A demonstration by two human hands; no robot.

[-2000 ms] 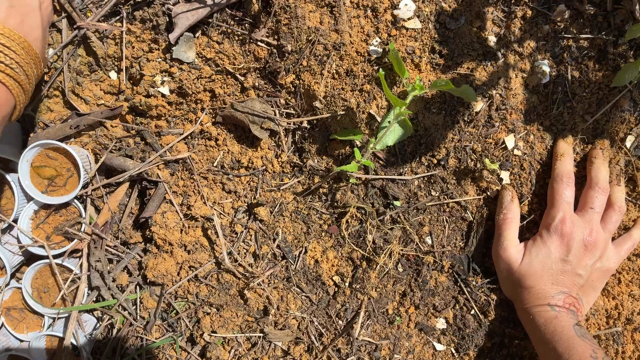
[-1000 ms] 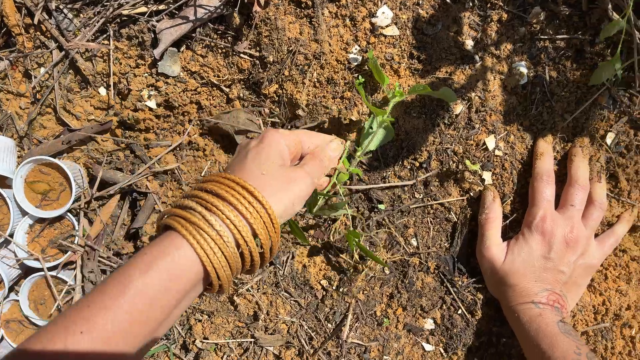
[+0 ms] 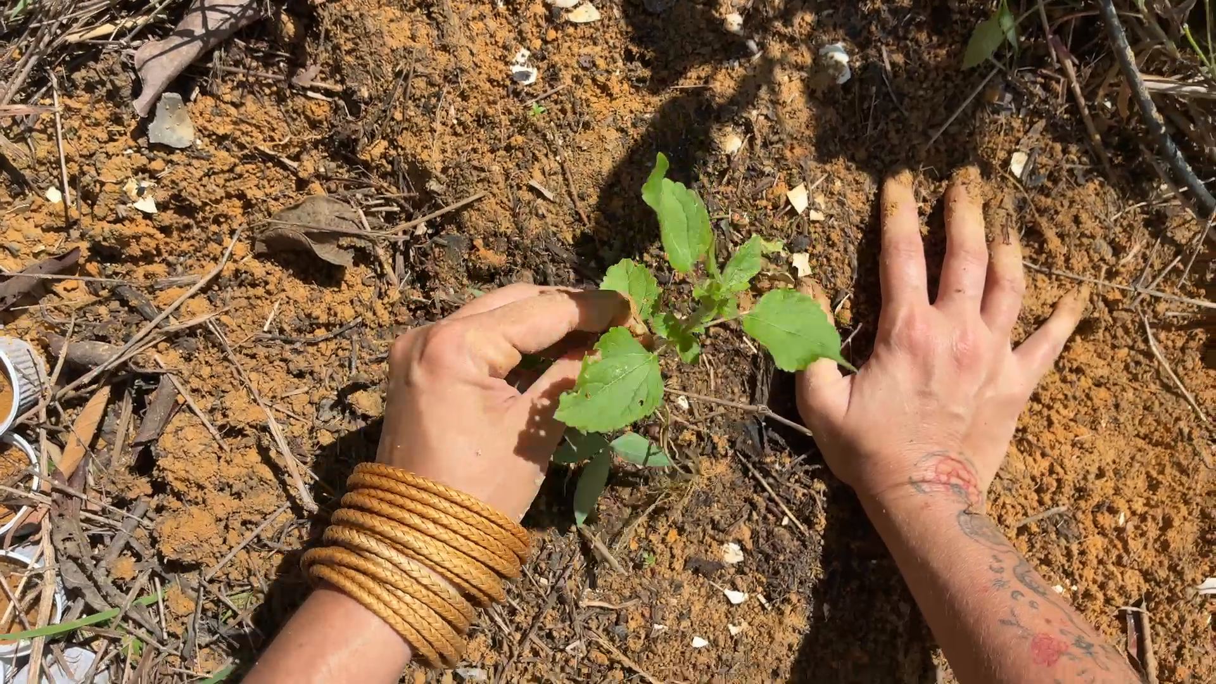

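A green leafy seedling (image 3: 703, 309) stands upright in loose orange-brown soil (image 3: 380, 95) at the middle of the view. My left hand (image 3: 494, 380), with braided tan bracelets (image 3: 418, 560) at the wrist, pinches the seedling at its left side; a leaf covers part of the fingertips. To the right, my right hand (image 3: 940, 351) lies palm down on the soil with its fingers spread. One seedling leaf (image 3: 793, 330) reaches to its thumb. Lower, narrower leaves (image 3: 591, 484) show beside my left wrist.
White ribbed cups (image 3: 21, 380) holding brown matter stand along the left edge. Dry twigs, a curled dead leaf (image 3: 313, 228) and pale shell-like bits (image 3: 798, 198) lie on the soil. A dark stem (image 3: 1154, 114) crosses the upper right corner.
My left hand has come from the upper left edge to the seedling. The seedling leaned over earlier and now stands more upright, its leaves spread. My right hand has stayed flat on the soil.
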